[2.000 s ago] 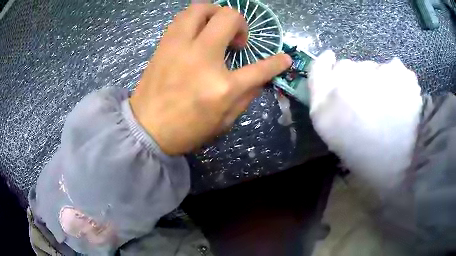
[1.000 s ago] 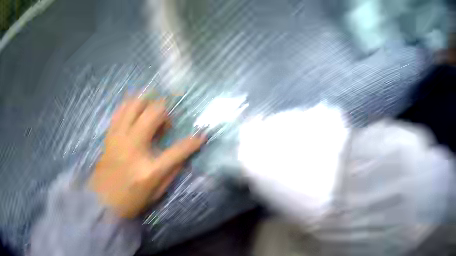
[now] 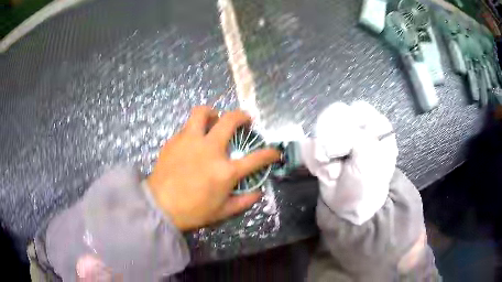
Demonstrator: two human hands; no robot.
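Note:
A pale teal handheld fan (image 3: 250,177) lies on the bubble mat in front of me, its round spoked grille to the left and its handle pointing right. My bare left hand (image 3: 206,165) lies over the grille with fingers spread around it, the index fingertip at the open neck. My white-gloved right hand (image 3: 355,157) is at the handle side, fingers curled. A thin dark line, perhaps a tool, shows at the glove. The glove hides most of the handle, and the neck's inside is too blurred to tell.
Silvery-grey bubble mat (image 3: 110,104) covers the table. A pale tape strip (image 3: 238,55) runs from the back edge toward the fan. Several teal fans (image 3: 421,77) lie at the back right. A pale rail (image 3: 41,23) with green beyond it curves along the back left.
The view has swung, and the waiting fans at right and the tape strip now show clearly. The fan and both hands sit lower in the picture. The left hand stays on the grille.

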